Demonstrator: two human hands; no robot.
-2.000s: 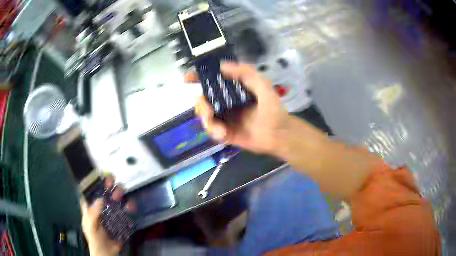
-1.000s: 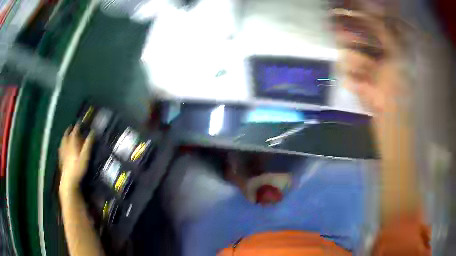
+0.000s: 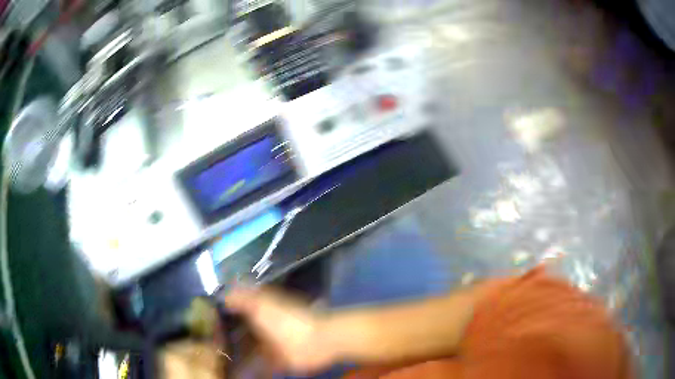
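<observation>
The view is heavily blurred. My right hand [image 3: 277,326] is low in front of the machine's shelf; its fingers and anything in them are too smeared to read. My left hand [image 3: 189,361] is partly visible at the bottom edge, beside a blurred yellowish patch; I cannot tell what it holds. The white machine [image 3: 148,222] carries a lit blue-purple touchscreen [image 3: 240,174]. An open flip phone [image 3: 296,65], dark with a pale gold edge, is at its right station. A wrench [image 3: 277,240] lies on the dark shelf [image 3: 370,196].
A round white fan [image 3: 33,144] stands at the left on the green bench. Part of the black phone tray [image 3: 89,363] shows at the lower left. A red button [image 3: 385,103] is at the machine's right front. Worn grey floor [image 3: 518,178] lies to the right.
The view swung left to the tray, then back to the machine. My right hand, which held an open phone high two seconds ago, is now low near my left hand.
</observation>
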